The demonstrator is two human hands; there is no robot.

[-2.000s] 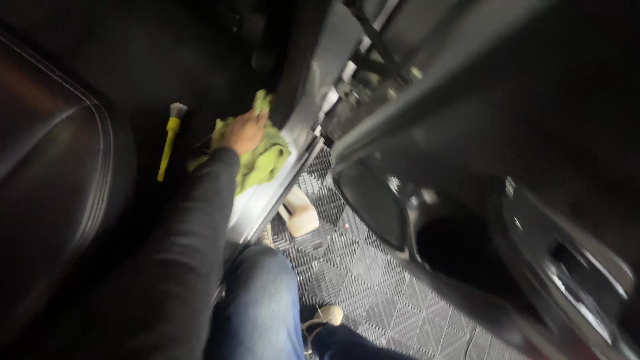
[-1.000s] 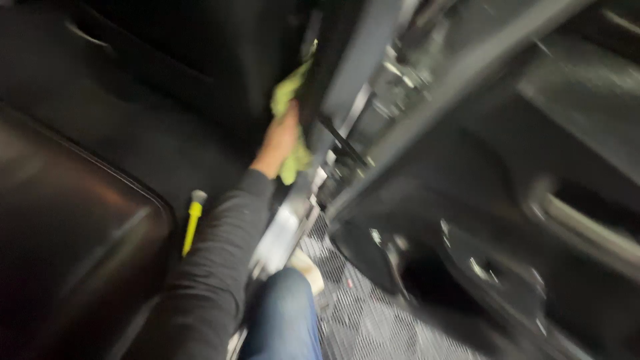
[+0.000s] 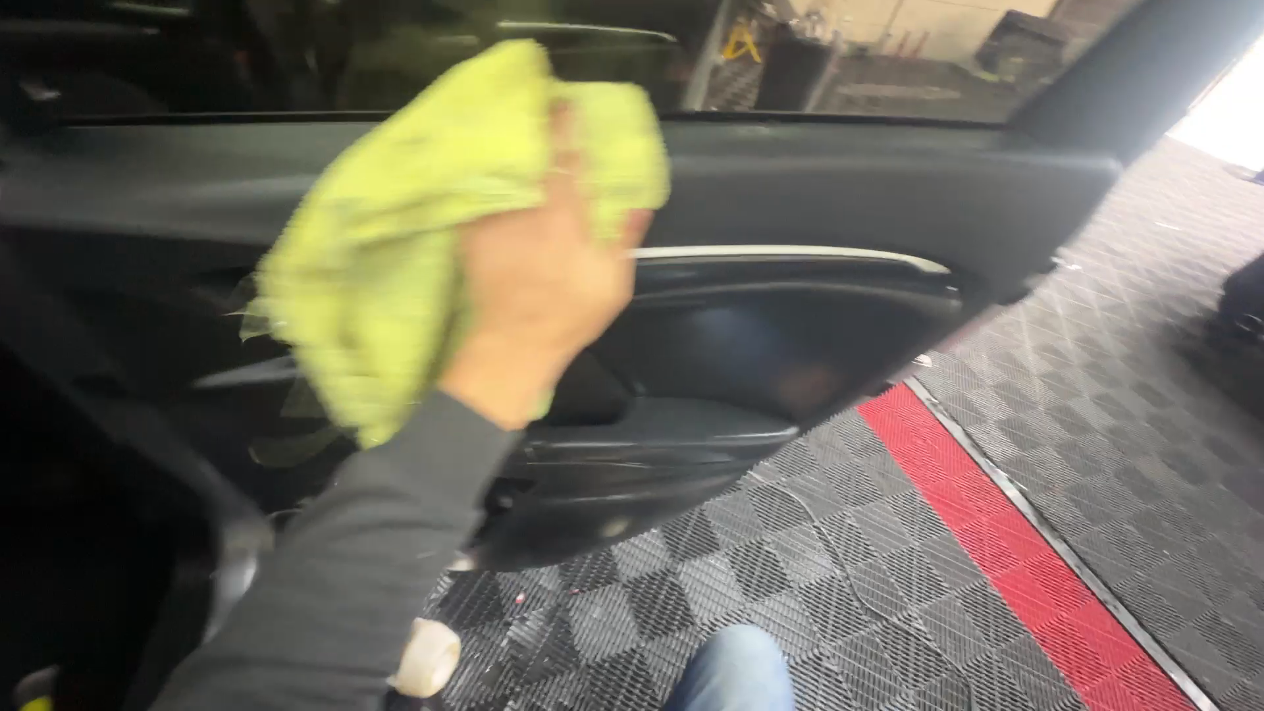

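My left hand (image 3: pixel 543 286), in a dark sleeve, grips a yellow-green cloth (image 3: pixel 395 227) that looks like microfiber. Hand and cloth are blurred in front of the upper part of an open car door's dark inner panel (image 3: pixel 839 188), just below the window. The cloth spreads up and to the left of the hand and covers part of the panel; whether it touches the surface cannot be told for certain. A bright trim strip (image 3: pixel 790 253) runs to the right of the hand. My right hand is not in view.
Below the door lies a grey and black tiled floor (image 3: pixel 691 583) with a red strip (image 3: pixel 987 533). My jeans-clad knee (image 3: pixel 736 671) is at the bottom, with a light-coloured shoe (image 3: pixel 430 657) to its left. A window pillar (image 3: pixel 1096 89) rises at right.
The view has swung right onto the door. My left hand, with the cloth still in it, has moved from the car's door-opening side to the door's inner panel.
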